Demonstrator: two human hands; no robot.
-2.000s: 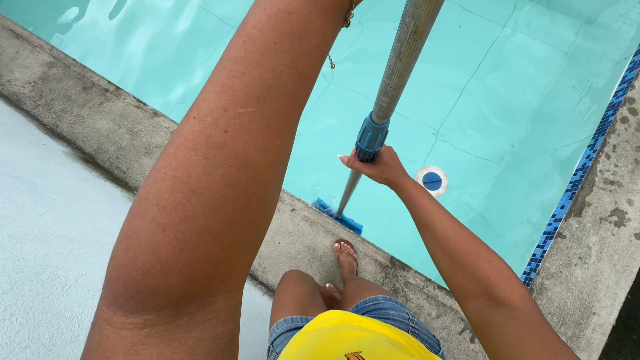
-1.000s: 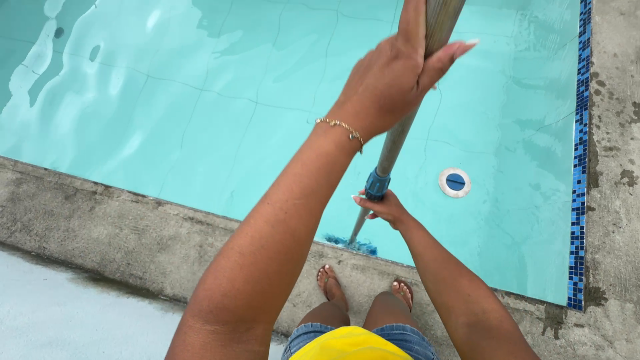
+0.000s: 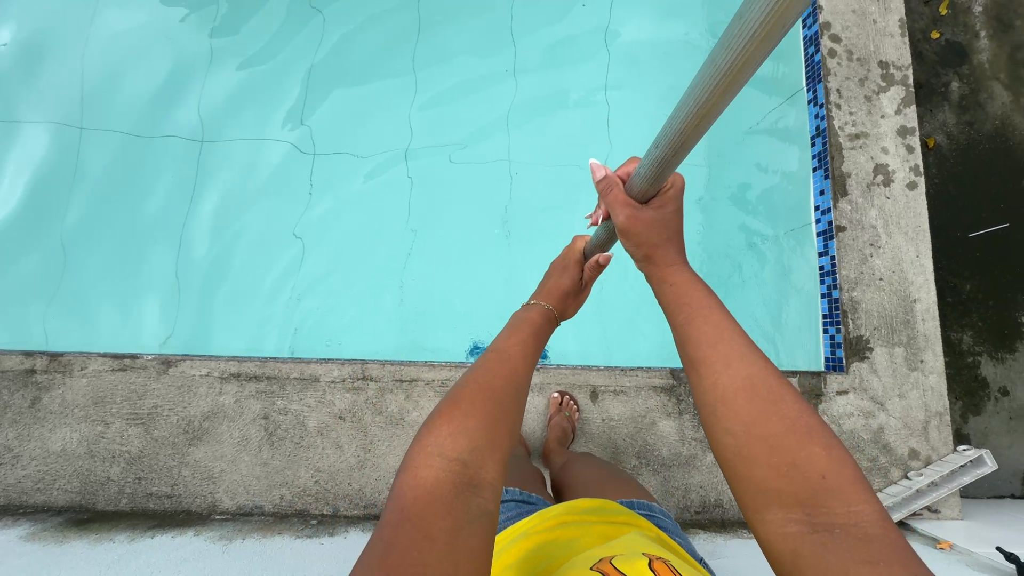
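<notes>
A long ribbed metal pole (image 3: pixel 712 88) slants from the top right down towards the pool's near edge. My right hand (image 3: pixel 646 212) is closed around it, and my left hand (image 3: pixel 570 276), with a thin bracelet at the wrist, grips it just below. The pole's lower part is hidden behind my left hand and forearm. Beyond that forearm, bits of a blue pool brush (image 3: pixel 477 350) show in the water against the near wall.
Pool water (image 3: pixel 320 200) fills the area ahead. A concrete coping (image 3: pixel 240 432) runs beneath my feet and up the right side, beside blue mosaic tiles (image 3: pixel 824 200). A white plastic piece (image 3: pixel 936 482) lies at the lower right corner. Yellow leaves (image 3: pixel 930 142) lie on dark ground.
My right hand has moved up the pole from beside its blue collar. My left hand, seen high on the pole with fingers extended a second ago, now grips it below the right. The view has turned.
</notes>
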